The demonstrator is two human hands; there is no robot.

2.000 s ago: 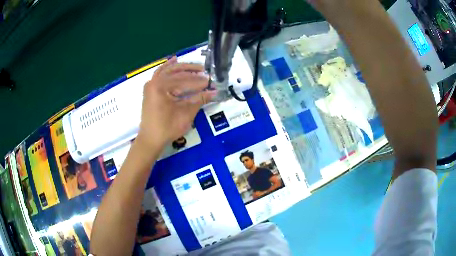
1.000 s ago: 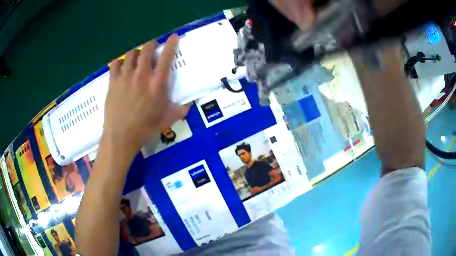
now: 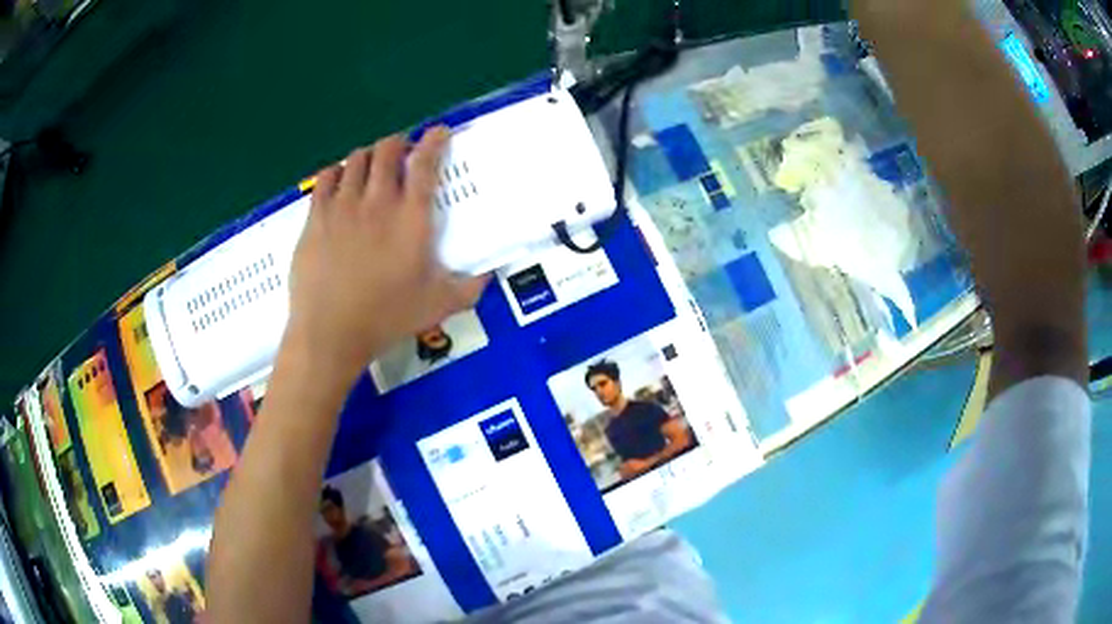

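A long white housing (image 3: 524, 171) with vent slots lies slanted on the printed sheet. My left hand (image 3: 372, 250) lies across its middle, fingers over the top towards the far edge and thumb at the near edge, holding it. Part of the vents is hidden under the hand. The metal nose of the screwdriver (image 3: 571, 43) points down at the far corner of the housing's right end; whether it touches is unclear. The driver's body is cut off by the top edge. My right forearm reaches up at the right; the right hand is beyond the top edge.
A black cord (image 3: 624, 134) leaves the housing's right end and runs to a dark bundle behind. A crumpled whitish cloth or film (image 3: 841, 207) lies on the sheet's worn right part. A box with a blue display (image 3: 1022, 63) stands at upper right. The dark green belt (image 3: 305, 73) runs behind.
The driver swung from the housing's near right area out to the right, then to its far right corner. My left hand moved from beside the nose to the housing's middle.
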